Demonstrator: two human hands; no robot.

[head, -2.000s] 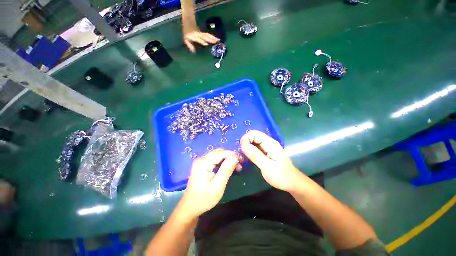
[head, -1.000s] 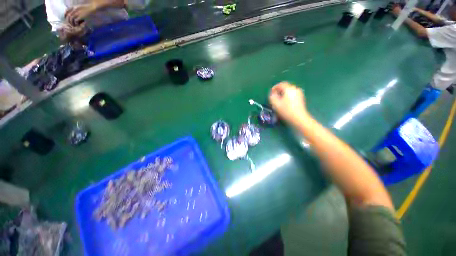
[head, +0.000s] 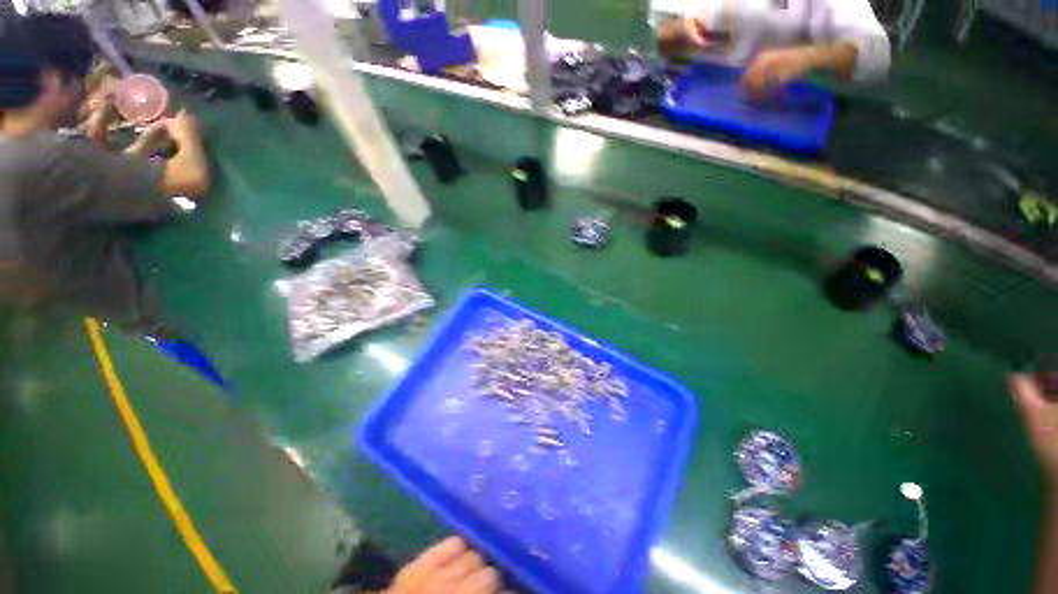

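The blue tray (head: pixel 603 487) lies on the green bench with a heap of small wave washers (head: pixel 534 377) towards its far side and loose rings on its floor. My left hand (head: pixel 444 571) is at the bottom edge beside the tray's near rim, fingers bent, partly cut off; its grip is unclear. My right hand (head: pixel 1036 406) is blurred and cut off at the right edge, far right of the tray; whether it holds anything is hidden. Several motor units (head: pixel 766 462) lie right of the tray, one (head: pixel 908 565) with a white connector.
A plastic bag of washers (head: pixel 354 299) lies left of the tray, beside a row of motor units (head: pixel 337 230). Black motor housings (head: pixel 672 226) and separate motor units stand along the far side. A pale post (head: pixel 366 128) rises behind. People work at left and beyond the bench.
The view has swung, first right, then left. My hands were together over the tray; they are now apart, the right one out to the right, the left at the near rim.
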